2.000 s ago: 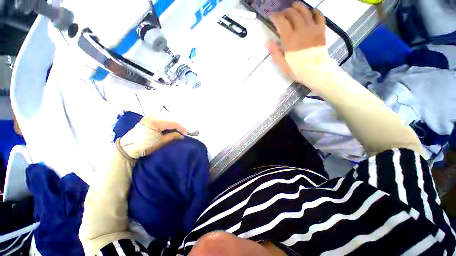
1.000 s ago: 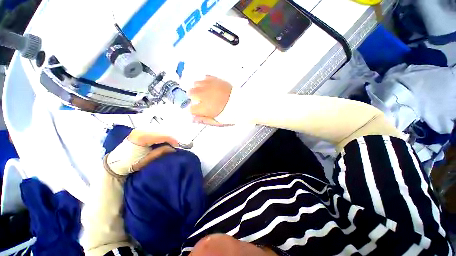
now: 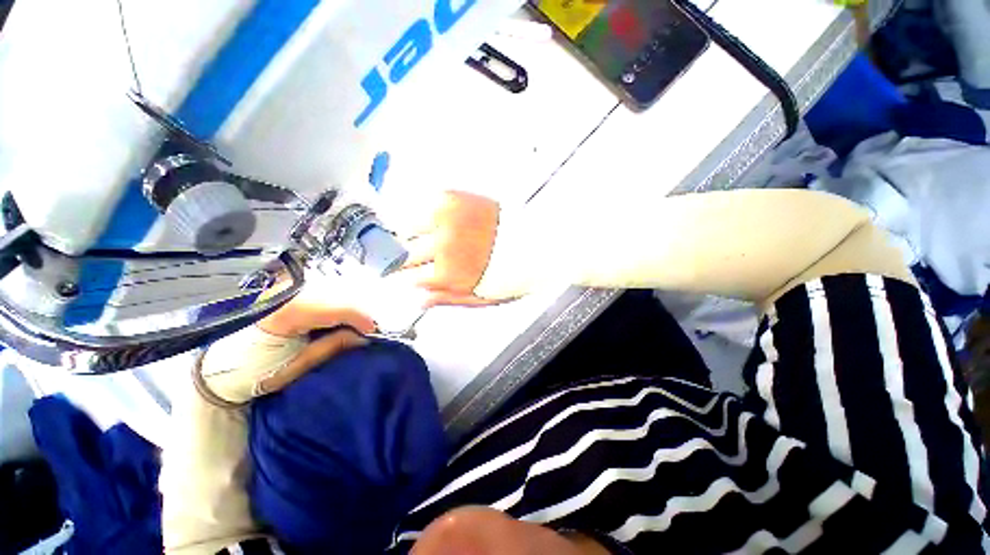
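Note:
Blue cloth (image 3: 347, 444) hangs in a bunched fold over the table's front edge, against my left wrist. My left hand (image 3: 315, 309) lies just above it, below the needle area; its fingertips are washed out by glare. A small thin metal piece (image 3: 405, 328) shows by its fingertips; I cannot tell if it is held. My right hand (image 3: 467, 247) lies flat right of the presser and needle area (image 3: 337, 233), fingers pointing left towards my left hand, with glare hiding its fingertips. I cannot tell what either hand grips.
The white machine head (image 3: 293, 98) with a grey knob (image 3: 214, 215) and curved metal bar (image 3: 163, 341) fills the upper left. A black slotted tool (image 3: 498, 67), a lit phone (image 3: 635, 54) and its cable (image 3: 760, 71) lie right. More blue cloth (image 3: 98, 477) hangs lower left.
My right hand has left the phone and come to the needle area beside my left hand. The phone is uncovered and lit. The view has moved closer to the machine head.

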